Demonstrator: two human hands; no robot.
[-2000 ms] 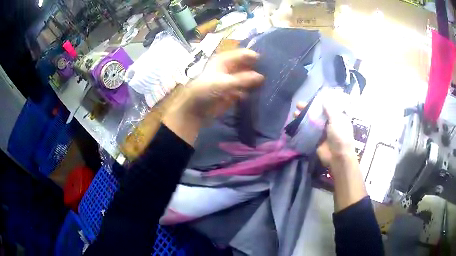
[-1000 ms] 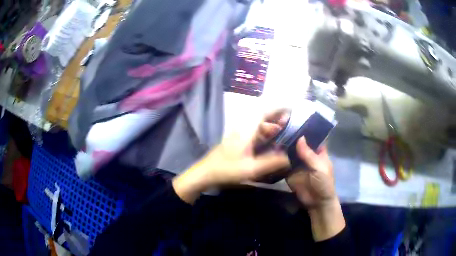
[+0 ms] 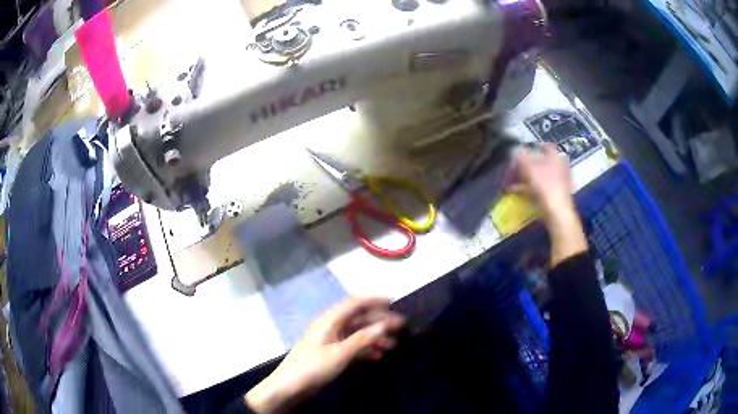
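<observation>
A dark grey cut piece (image 3: pixel 477 196) lies at the table's right part, blurred. My right hand (image 3: pixel 540 176) is closed at its upper right end, fingertips on the fabric. Light grey-blue cut pieces (image 3: pixel 295 279) lie flat on the white table in front of the needle area, darker at their upper end. My left hand (image 3: pixel 340 340) is just below them near the front edge, fingers loosely curled, with no piece visible in it. Red and yellow handled scissors (image 3: pixel 376 212) lie between the two groups of pieces.
The lockstitch machine (image 3: pixel 315 89) spans the back. The grey garment heap with pink streaks (image 3: pixel 73 283) is at far left, beside the phone (image 3: pixel 129 242). A yellow patch (image 3: pixel 512 213) is near the right hand. A blue basket (image 3: pixel 647 259) with scraps stands below right.
The view has swung right. The stack held between both hands is no longer there; light pieces lie on the table and my right hand has moved far right with a dark piece.
</observation>
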